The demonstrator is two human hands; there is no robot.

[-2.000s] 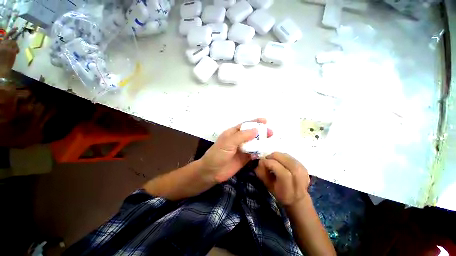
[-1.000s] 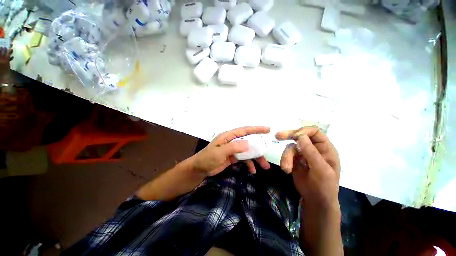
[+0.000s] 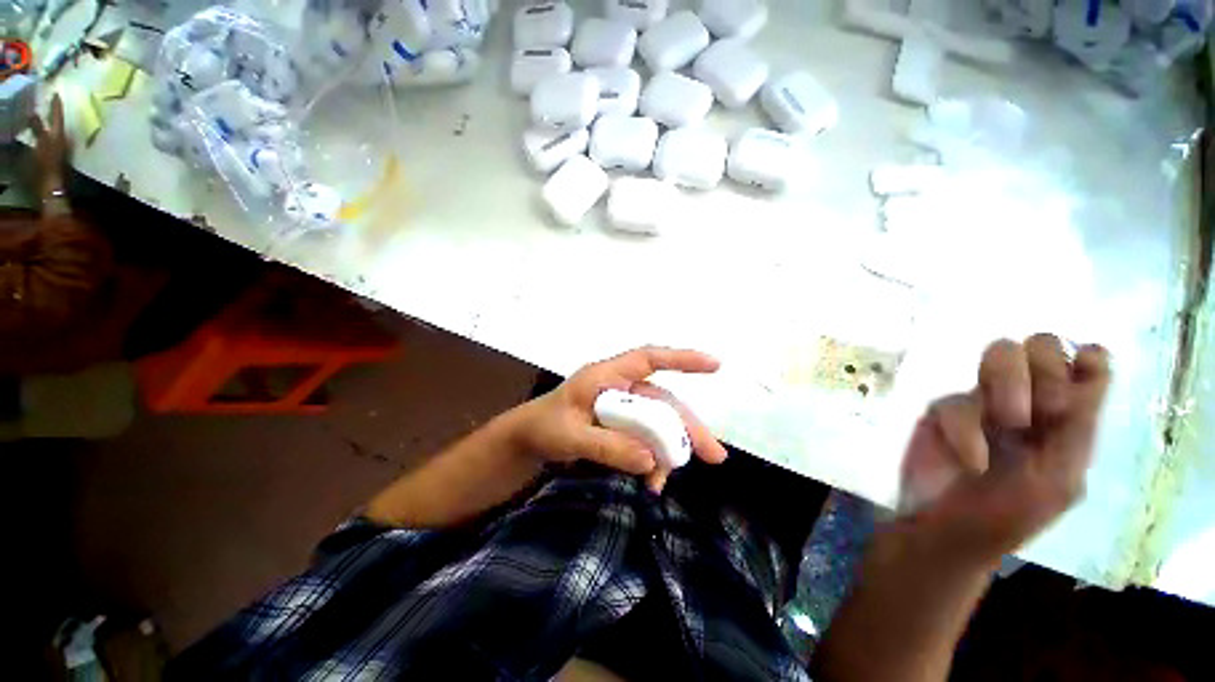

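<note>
My left hand [image 3: 586,420] holds a white rounded case [image 3: 645,424] at the table's front edge, thumb and fingers around it; small dark marks show on the case. My right hand [image 3: 1006,433] is raised over the right side of the table, apart from the case, slightly blurred, with its fingers curled and fingertips together. Whether it pinches thin film cannot be told against the glare. Bare white cases [image 3: 622,141] lie in a loose cluster at the back middle.
A clear bag of blue-marked cases [image 3: 227,113] lies at the left, with yellow tape [image 3: 376,195] beside it. White strips [image 3: 917,67] lie right rear. A beige patch [image 3: 853,366] is near my right hand. Another person's hand [image 3: 51,147] and an orange stool [image 3: 267,353] are left.
My right hand has moved from beside the case far to the right. My left hand still holds the case, now tilted and slightly lower. The view has shifted a little.
</note>
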